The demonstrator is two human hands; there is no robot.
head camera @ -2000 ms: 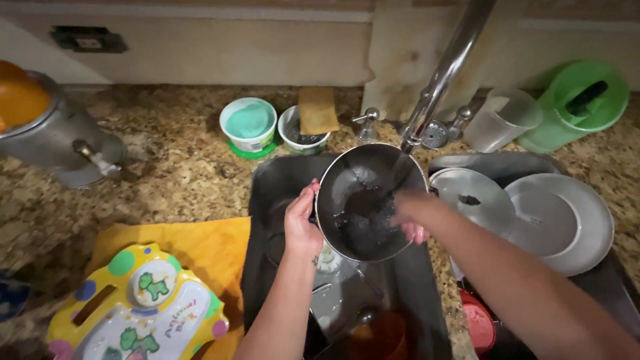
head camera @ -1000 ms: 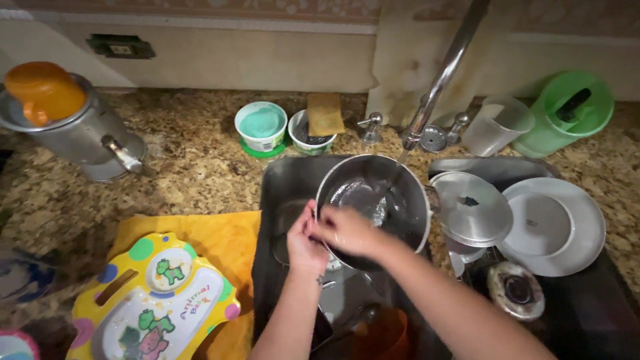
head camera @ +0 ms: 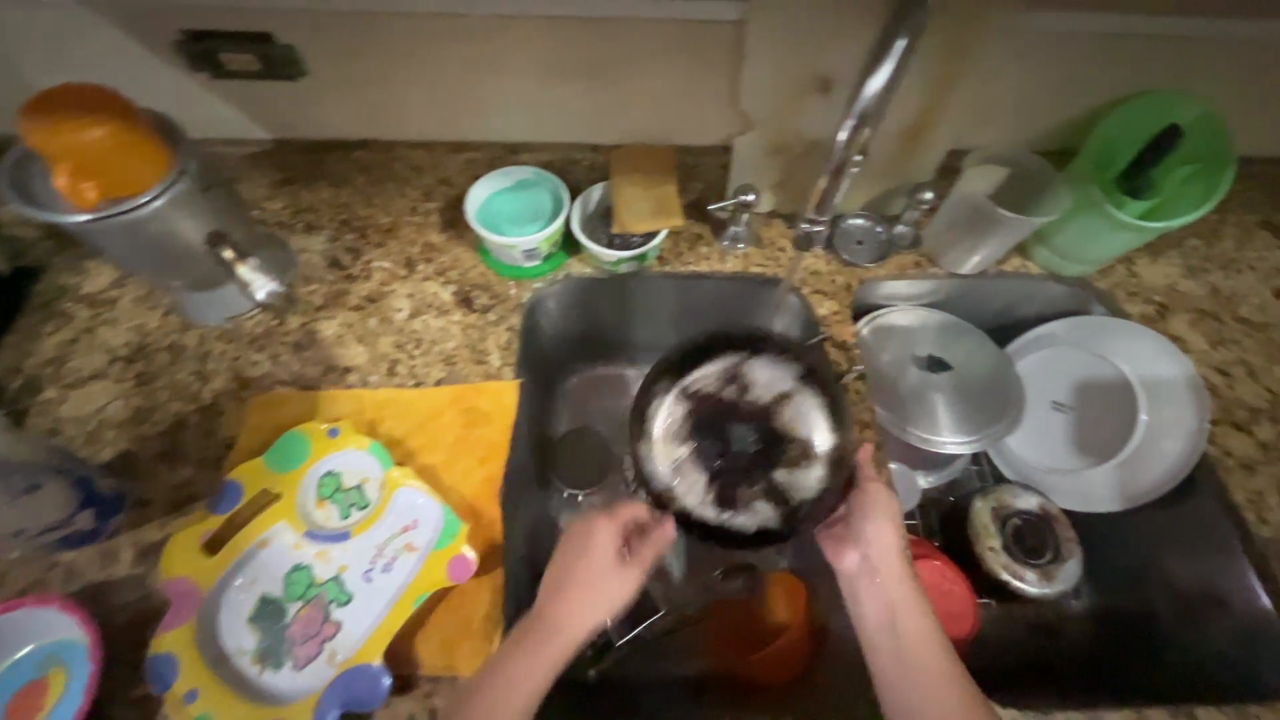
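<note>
A dark round pot [head camera: 742,440] is tipped over the left basin, its stained, blackened underside facing me. My right hand [head camera: 862,510] grips its lower right rim. My left hand [head camera: 615,550] is blurred just off the pot's lower left edge, fingers curled; whether it holds anything cannot be told. The chrome faucet [head camera: 862,120] rises behind the pot, with a thin stream falling at its back edge. Below the pot an orange container [head camera: 765,625] lies in the left basin [head camera: 650,295].
The right basin holds a metal lid [head camera: 940,375], a white plate [head camera: 1165,400] and a stained round metal piece [head camera: 1025,540]. A yellow children's tray [head camera: 290,590] lies on an orange cloth [head camera: 370,405] at left. Tubs [head camera: 517,215], a juicer [head camera: 190,235] and a green pitcher [head camera: 1110,210] stand behind.
The pot has been turned over from its open inside to its underside. My right hand has moved from inside it to its right rim; my left hand has moved lower, off the left rim.
</note>
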